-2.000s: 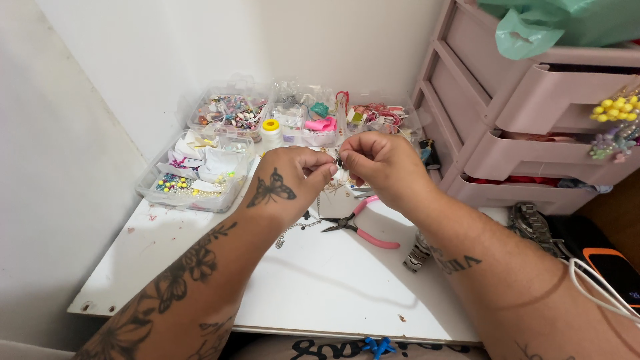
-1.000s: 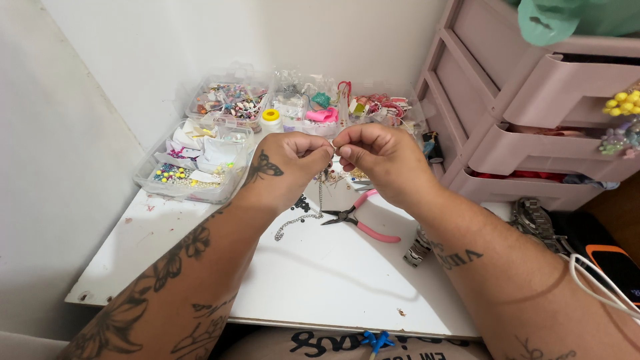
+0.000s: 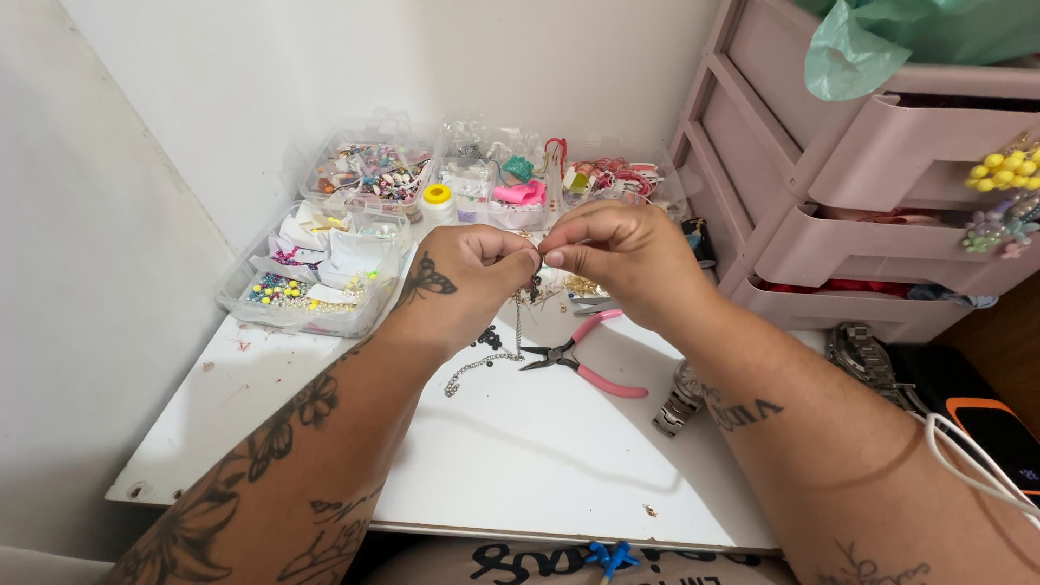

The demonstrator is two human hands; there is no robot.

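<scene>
My left hand [image 3: 479, 272] and my right hand [image 3: 621, 252] meet at their fingertips above the white board. Between them they pinch a small dark beaded piece [image 3: 535, 284], mostly hidden by the fingers. A thin silver chain [image 3: 479, 372] hangs below the left fingertips and trails onto the board, by a small pile of black beads [image 3: 490, 338]. Pliers with pink handles [image 3: 611, 383] lie spread, their dark jaws beside the chain. Gold-coloured findings [image 3: 581, 286] and a grey metal tool [image 3: 593, 305] lie behind, partly covered by my right hand.
Clear divided boxes of beads [image 3: 321, 305] stand at the left and back, with a yellow-lidded bottle [image 3: 438, 203]. A pink drawer unit [image 3: 812, 154] rises at the right. A metal watch [image 3: 678, 406] lies by my right forearm, another watch [image 3: 861, 357] farther right. The board's front edge [image 3: 569, 532] is near.
Both hands stay together at the fingertips. The right fingers have shifted their grip, and dark beads now show below the fingertips, unlike one second ago.
</scene>
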